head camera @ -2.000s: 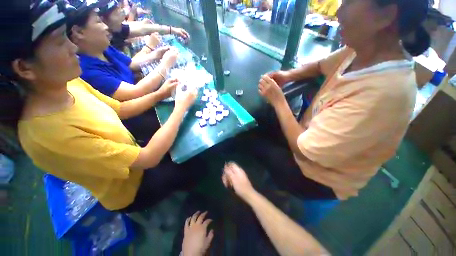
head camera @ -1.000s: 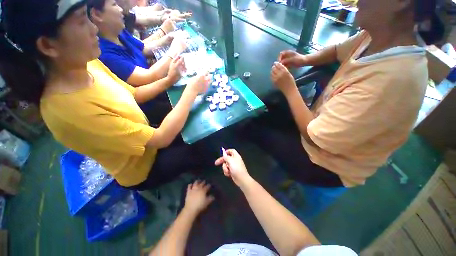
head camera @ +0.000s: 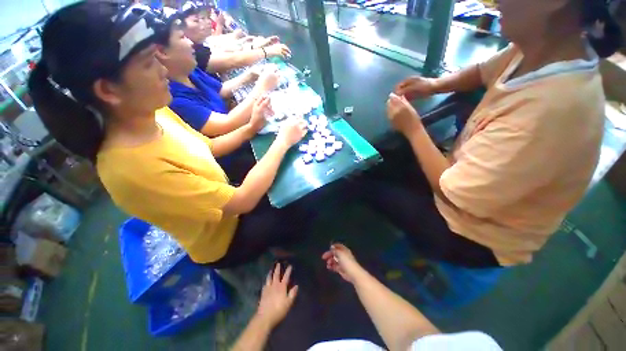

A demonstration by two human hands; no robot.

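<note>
My left hand (head camera: 276, 296) is low in the middle over my dark lap, palm down with its fingers spread, and holds nothing. My right hand (head camera: 342, 262) is just right of it and a little higher. Its fingers are closed on a small thin tool, of which only a little shows; its details are too small to tell. Beyond my hands, a loose pile of small white housings (head camera: 320, 147) lies on the near end of the green-topped bench (head camera: 302, 179). My hands are apart from the bench.
A person in yellow (head camera: 171, 185) sits at left, a person in peach (head camera: 522, 158) at right, both with hands raised. Blue bins (head camera: 141, 271) with clear pieces stand on the floor at left. A green post (head camera: 320, 62) rises beside the bench. Tan panels (head camera: 597, 322) are at lower right.
The view has shifted, so the bench and people appear further right. My right hand is lower in view than one second ago, and the tool shows less. My left hand stays open.
</note>
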